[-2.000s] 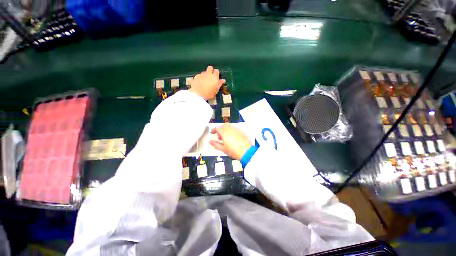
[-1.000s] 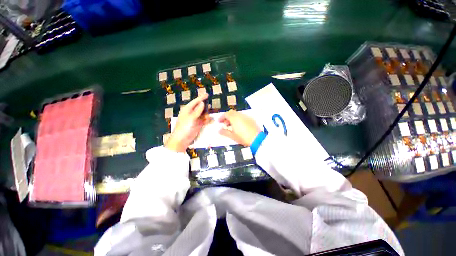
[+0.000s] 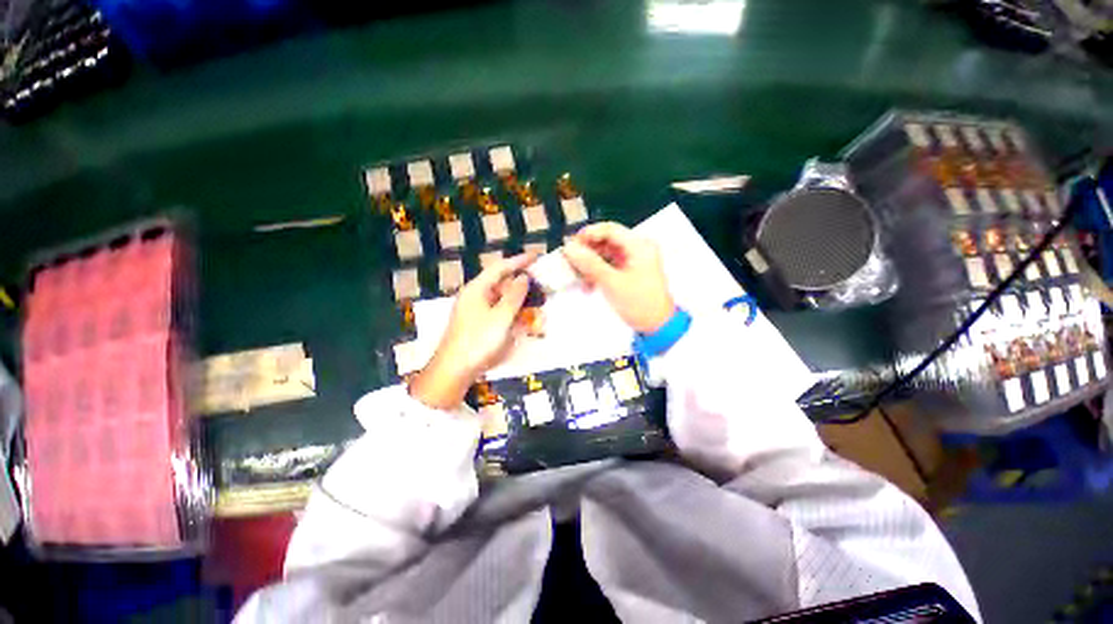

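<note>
My left hand (image 3: pixel 476 329) is over the middle of the clear module tray (image 3: pixel 555 445), its fingertips closed on a small dark module with an orange tail (image 3: pixel 529 319). My right hand (image 3: pixel 629 280), with a blue wristband, is just right of it, fingertips together beside a small pale area; whether it grips a pad or the sheet is unclear. A white liner sheet (image 3: pixel 454 352) lies across the tray under both hands. Rows of modules with pale faces (image 3: pixel 494 227) show behind it and in front of it (image 3: pixel 537 407).
A larger white sheet (image 3: pixel 732 347) slants right of the tray. Beyond it are a round mesh-topped device (image 3: pixel 818 238), a black cable and stacked clear trays of modules (image 3: pixel 1019 268). At left are a pink-filled tray (image 3: pixel 104 396) and a beige strip (image 3: pixel 256 378). A blue bin (image 3: pixel 201 22) is at the far side.
My left hand has come back from the tray's far right corner with a module, leaving that slot empty. My right hand has lifted and moved slightly away from me. The view has shifted.
</note>
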